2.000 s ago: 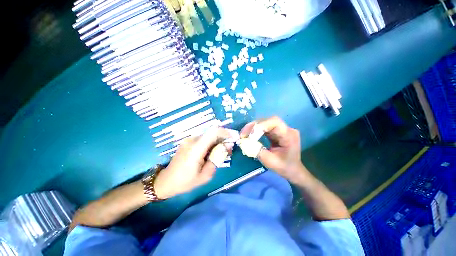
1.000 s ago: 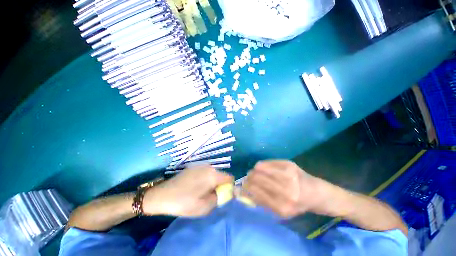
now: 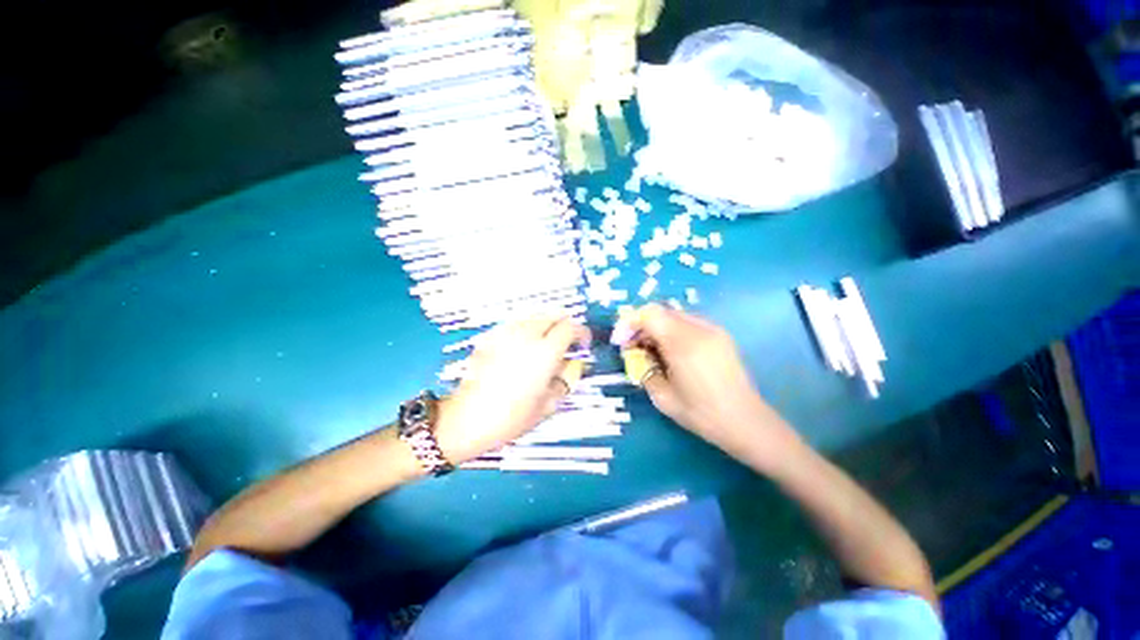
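Note:
Silvery-white rods (image 3: pixel 469 175) lie side by side in a long row on the green bench. My left hand (image 3: pixel 506 381), with a metal watch, lies over the near part of the row, fingers bent; whether it grips a rod is hidden. My right hand (image 3: pixel 700 375) is just right of it, thumb and finger pinched at a small white piece near the row's right edge. Both hands wear yellowish finger coverings. Loose white plastic pieces (image 3: pixel 650 244) lie beyond my right hand. One rod (image 3: pixel 635 514) lies alone at the bench's near edge.
A clear bag (image 3: pixel 775 138) of white pieces and yellow glove-like strips (image 3: pixel 588 63) lie beyond the pile. Right are a short rod stack (image 3: pixel 841 333) and rods (image 3: pixel 963 165) on a dark surface. Bagged rods (image 3: pixel 106 513) lie left; blue crates (image 3: pixel 1106 375) stand right.
My hands have moved from close to my body forward to the row and have come slightly apart. The view has shifted, so the bench items appear lower and further right.

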